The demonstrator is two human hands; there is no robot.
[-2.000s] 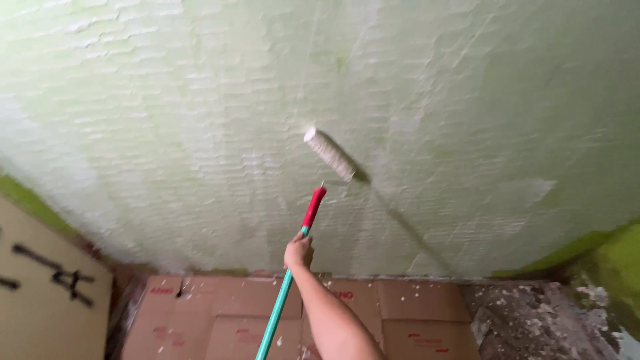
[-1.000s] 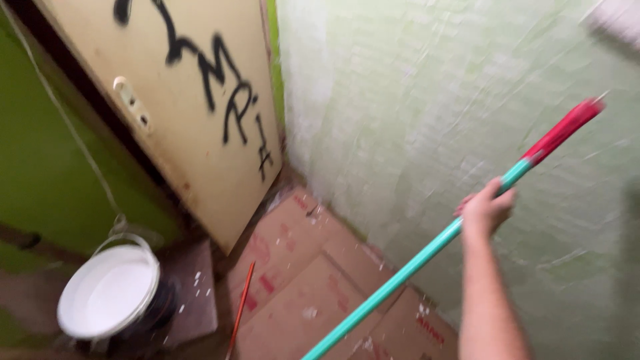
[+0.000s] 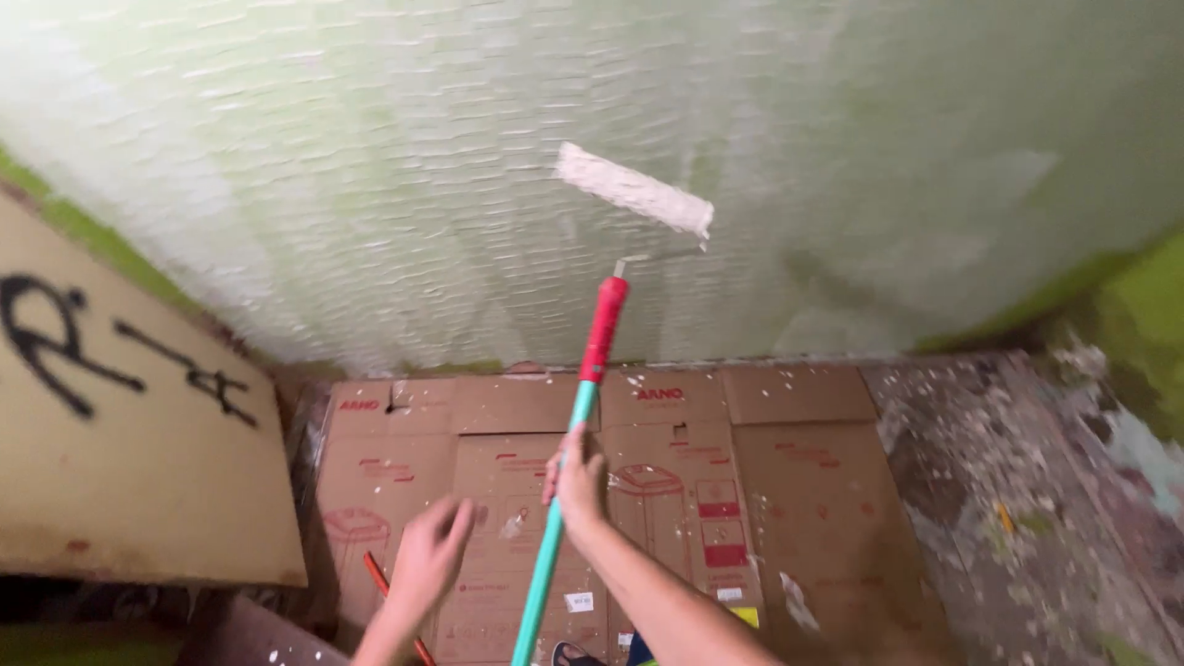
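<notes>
My right hand is closed around the teal extension pole below its red roller handle. At the top, the paint roller, its nap white with paint, lies tilted at the pale green and white wall; whether it presses on it cannot be told. My left hand, slightly blurred, is left of the pole with fingers apart, not touching it.
Flattened cardboard with paint drops covers the floor along the wall. An orange-red stick lies behind my left forearm. A cream door with black writing stands at left. Paint flakes litter the floor at right. A sandaled foot shows below.
The view has swung from the door and white bucket back to the wall. My left hand has come into view. The roller is again fully in view.
</notes>
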